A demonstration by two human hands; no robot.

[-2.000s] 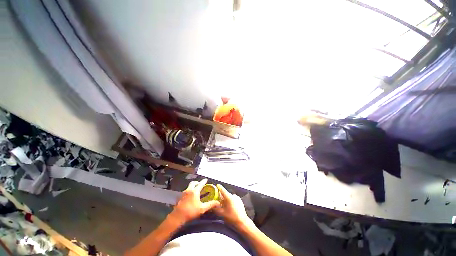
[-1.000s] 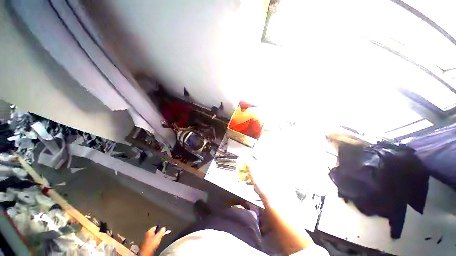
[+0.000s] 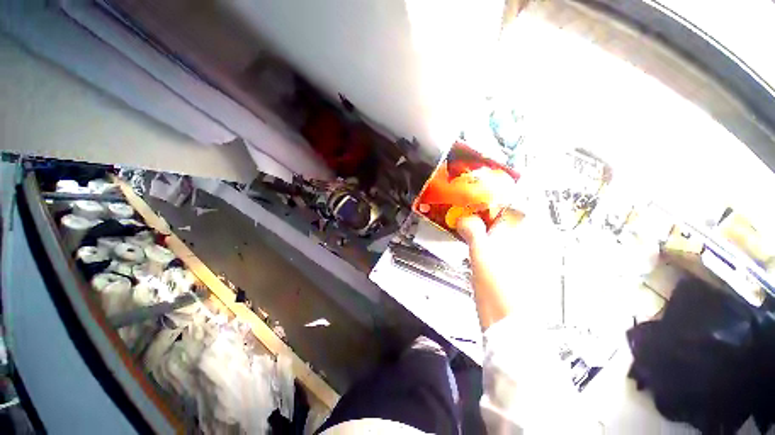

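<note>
My right hand (image 3: 472,228) reaches forward from the lower right to the near side of an orange-red box (image 3: 440,189) on the sunlit bench. A round yellow ring (image 3: 456,216), perhaps a tape roll, shows at my fingertips against the box. The fingers are small and washed out by glare, but they seem closed on the ring. Orange-red material (image 3: 476,185) fills the box. My left hand is not in view.
Dark flat strips (image 3: 432,265) lie on the bench (image 3: 412,289) beside the box. A black cloth or bag (image 3: 705,353) lies at right. White cones (image 3: 127,252) and pale fabric (image 3: 212,365) fill a wood-edged shelf at left. A striped round object (image 3: 353,210) sits behind the bench edge.
Both hands held the yellow ring at first. They parted, and my right hand carried it forward to the orange-red box. My left hand has left the picture. The view has turned and moved nearer the box.
</note>
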